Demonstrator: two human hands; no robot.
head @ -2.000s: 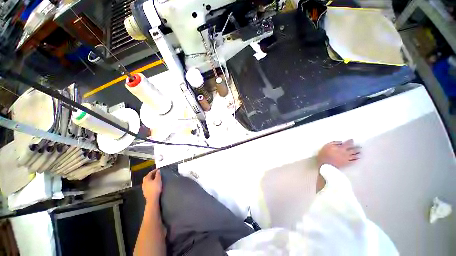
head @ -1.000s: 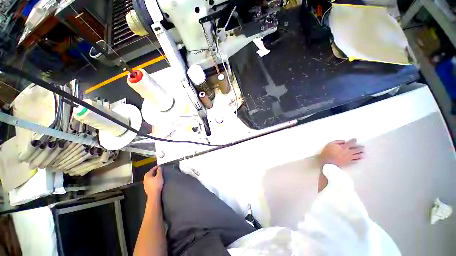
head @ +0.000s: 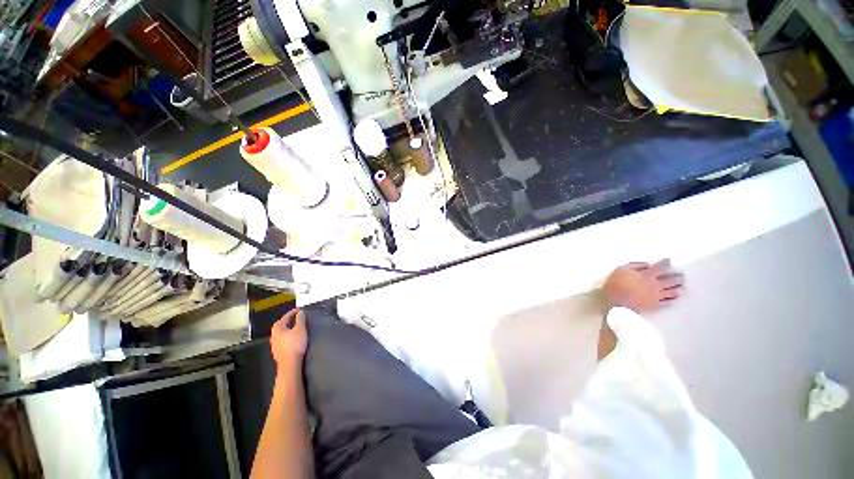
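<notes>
My right hand point(head: 646, 285) lies flat on the pale tabletop point(head: 581, 365), fingers a little apart, holding nothing. My left hand point(head: 289, 337) hangs beside the dark grey trouser leg, close to the white table corner; its fingers are partly hidden, so any grip is unclear. The white sewing machine point(head: 360, 47) stands beyond the tabletop, cut off by the upper edge. A cream panel with a yellow edge point(head: 698, 61) lies on the black machine bed cover point(head: 581, 154), to the right. Both hands are away from the machine and the panel.
Thread cones with a red top point(head: 281, 164) and a green top point(head: 192, 220) stand left of the machine. A black cable point(head: 225, 229) curves across the view. Stacked panels point(head: 122, 271) lie at the left. A crumpled white scrap point(head: 826, 397) lies at the right.
The view has shifted slightly. A dark item beside the cream panel shows more fully now. My hands keep their places.
</notes>
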